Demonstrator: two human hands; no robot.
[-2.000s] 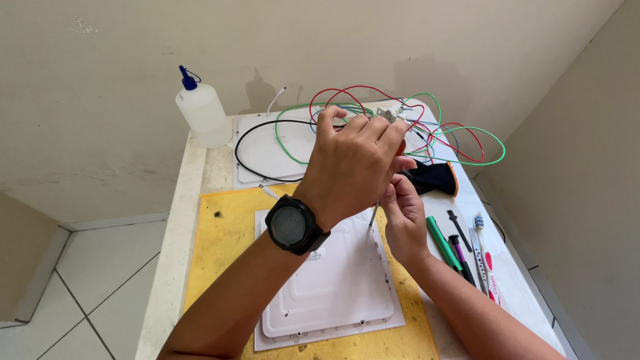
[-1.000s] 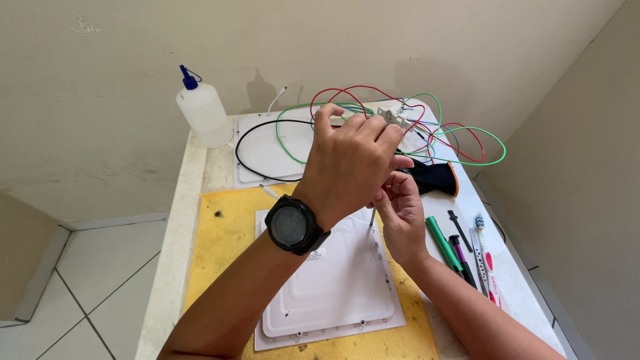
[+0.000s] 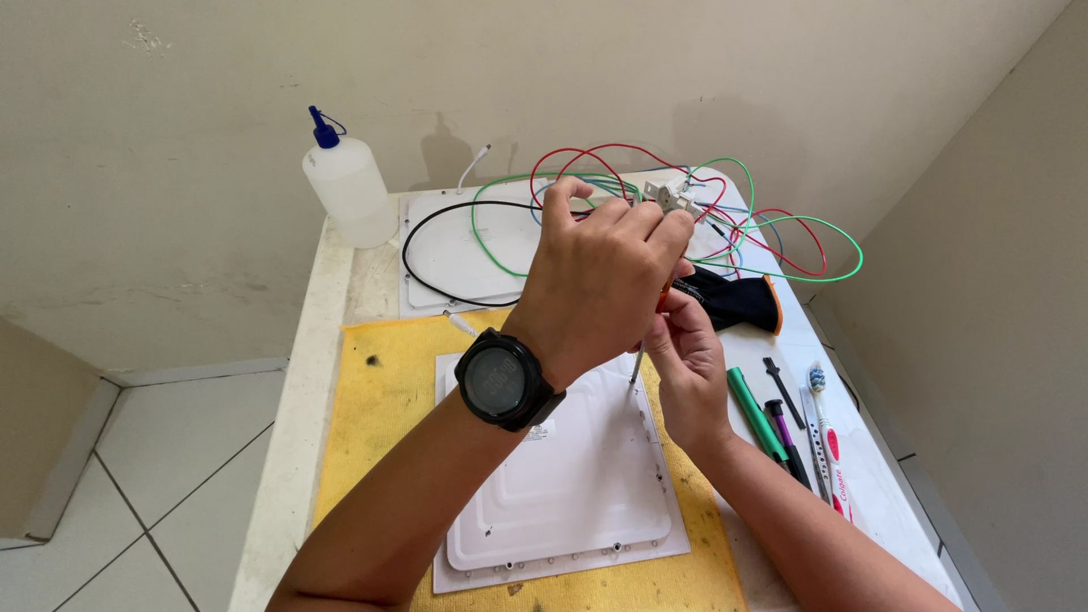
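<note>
A screwdriver (image 3: 638, 360) with an orange-red handle stands nearly upright, its tip at the upper right edge of a white square panel (image 3: 569, 493), by a screw point. My left hand (image 3: 608, 263), with a black digital watch on the wrist, is over the handle from above and hides most of it. The fingers of my right hand (image 3: 690, 361) pinch the screwdriver lower down, near where handle and shaft meet. Under the panel lies a yellow cloth (image 3: 374, 425). A short white cable with a connector (image 3: 460, 323) sticks out beside the watch.
Behind lie a second white panel (image 3: 450, 255), red, green, blue and black wires, and a white socket module (image 3: 671, 195). A plastic bottle (image 3: 348, 187) stands back left. Rightward are a black glove (image 3: 739, 299), green tool (image 3: 755, 412), black-purple screwdriver (image 3: 786, 438), small black brush (image 3: 784, 391), tweezers (image 3: 816, 446) and toothbrush (image 3: 829, 438).
The fingers of my right hand have shifted slightly around the screwdriver. My left hand stays over the handle, and the panel has not moved.
</note>
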